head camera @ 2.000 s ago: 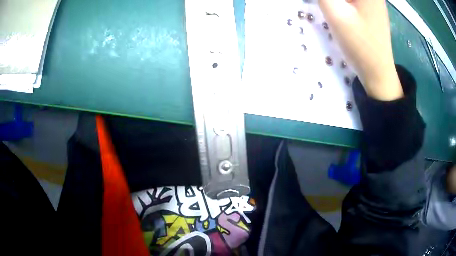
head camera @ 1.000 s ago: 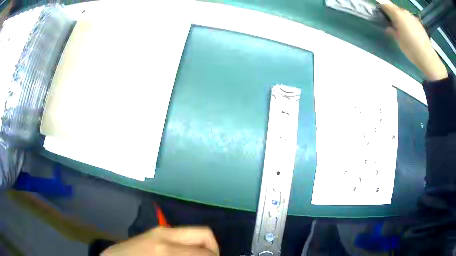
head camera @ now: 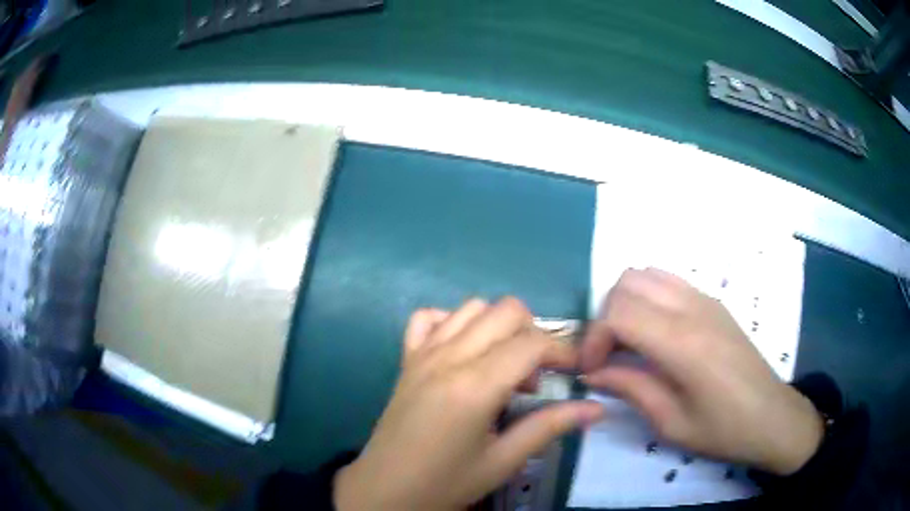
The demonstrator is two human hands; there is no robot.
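A long grey metal fixture bar [head camera: 526, 484] lies near the bench's front edge, mostly covered by my hands. My left hand [head camera: 469, 399] is over the bar, with its thumb and fingers around the bar's upper part. My right hand [head camera: 688, 369] is beside it, fingertips pinched together at the bar's right edge. Whether a small part is between those fingertips is hidden. Small dark round parts [head camera: 671, 474] lie scattered on the white paper sheet [head camera: 624, 469] under and around my right hand.
Another bar with round parts in its seats [head camera: 786, 108] lies on the green belt, and a darker one [head camera: 279, 18] is at the top left. A beige board [head camera: 215, 259] lies left on white sheets. Clear plastic trays [head camera: 60, 230] are stacked at far left. A white rail [head camera: 459, 115] borders the belt.
My left hand has come up from the bottom edge onto the bar. My right hand has come back from the belt to the bar's right side. A bar now lies released on the belt.
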